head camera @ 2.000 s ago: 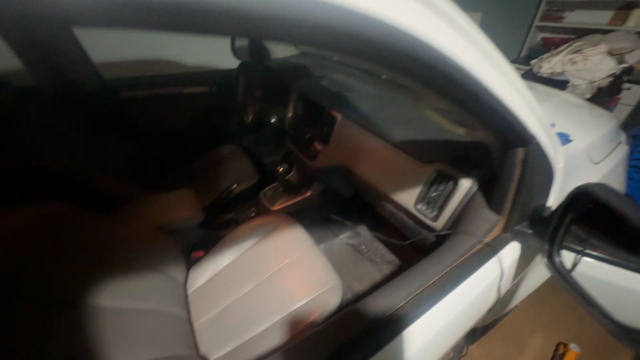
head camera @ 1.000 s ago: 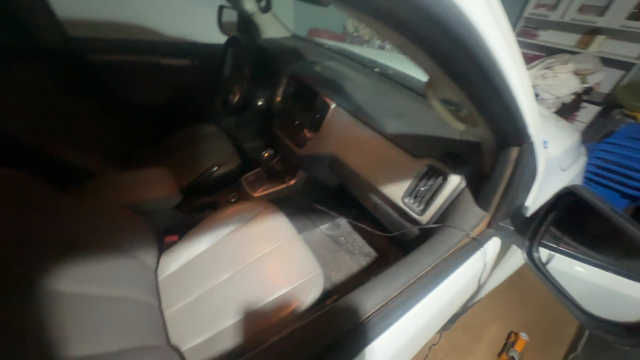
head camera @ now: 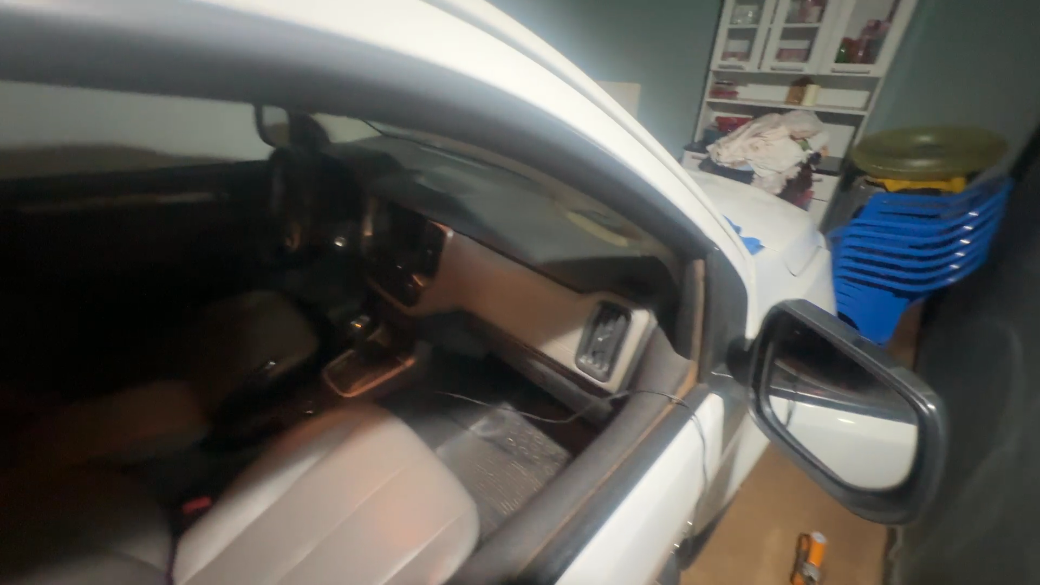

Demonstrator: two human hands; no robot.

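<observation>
Neither my left hand nor my right hand shows in the head view. In front of me is a white car's side with its window open, showing a light leather front seat (head camera: 341, 504), the dashboard (head camera: 512, 284) with an air vent (head camera: 604, 341), and the gear lever's console (head camera: 370, 370). A thin dark cable (head camera: 561, 420) runs from the footwell over the door sill (head camera: 617, 471) and hangs down outside. A floor mat (head camera: 512, 455) lies in the footwell.
The side mirror (head camera: 845, 414) juts out at the right. An orange and black object (head camera: 810, 556) is on the floor below it. Stacked blue plastic chairs (head camera: 918, 244) stand beyond the hood, near a white cabinet (head camera: 796, 73) and a heap of cloth (head camera: 768, 150).
The view has shifted, bringing more of the stacked blue chairs and cabinet into sight. Nothing else has plainly moved.
</observation>
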